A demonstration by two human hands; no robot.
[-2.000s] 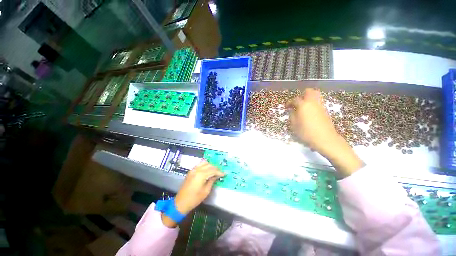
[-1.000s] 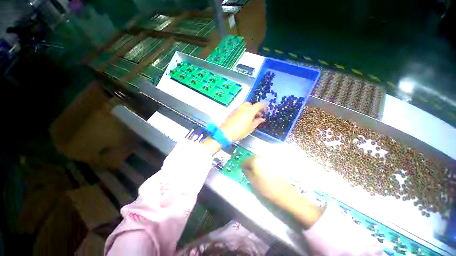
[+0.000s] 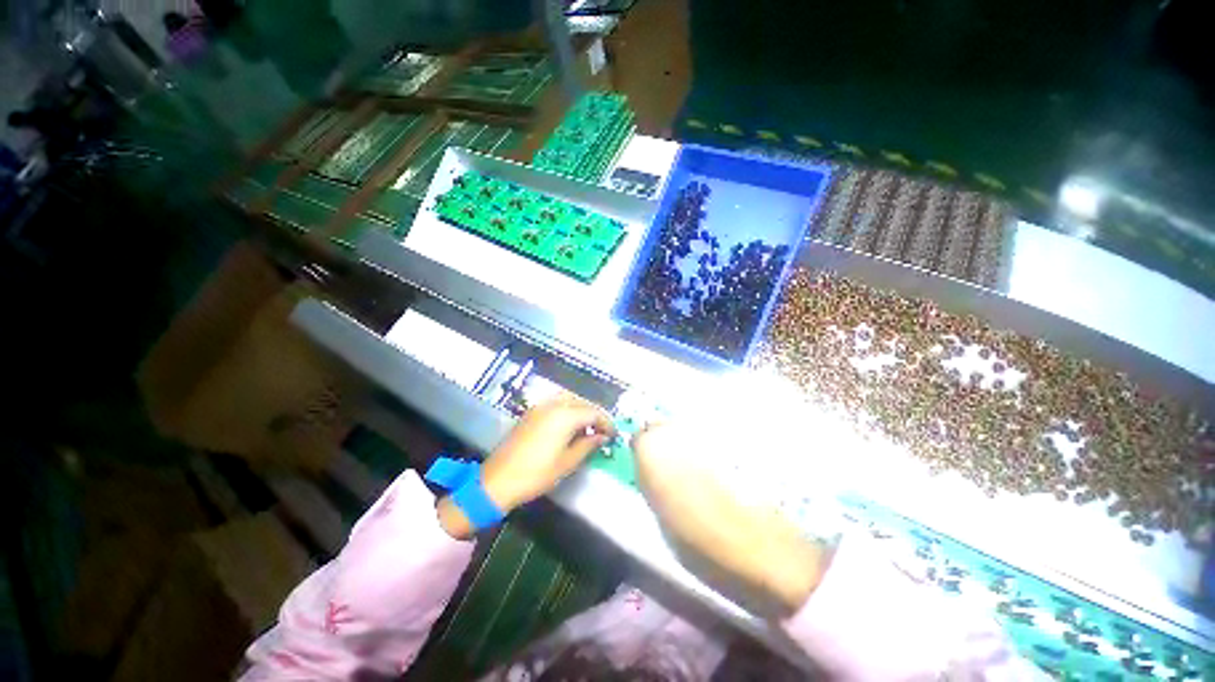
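Observation:
The green PCB panel (image 3: 616,462) lies in the line rail, mostly hidden by my hands and washed out by glare. My left hand (image 3: 549,450), with a blue band on its wrist, is at the panel's left end, fingertips bent together over it. My right hand (image 3: 693,496) is just to its right over the same panel, partly overexposed. Whether either hand pinches a small part cannot be made out. The blue parts bin (image 3: 630,329) with dark components stands behind my hands. The heap of copper-coloured components (image 3: 919,386) lies to the right.
A spare PCB panel (image 3: 530,224) lies on the white shelf at upper left, with stacked boards (image 3: 584,133) behind. The component tray (image 3: 913,227) is behind the heap. More populated boards (image 3: 1013,606) run along the rail at lower right. A cardboard box (image 3: 247,360) is at left.
My left hand has left the dark-component bin and come down to the panel's left end beside my right hand. My right hand, over the copper-coloured heap earlier, remains over the panel.

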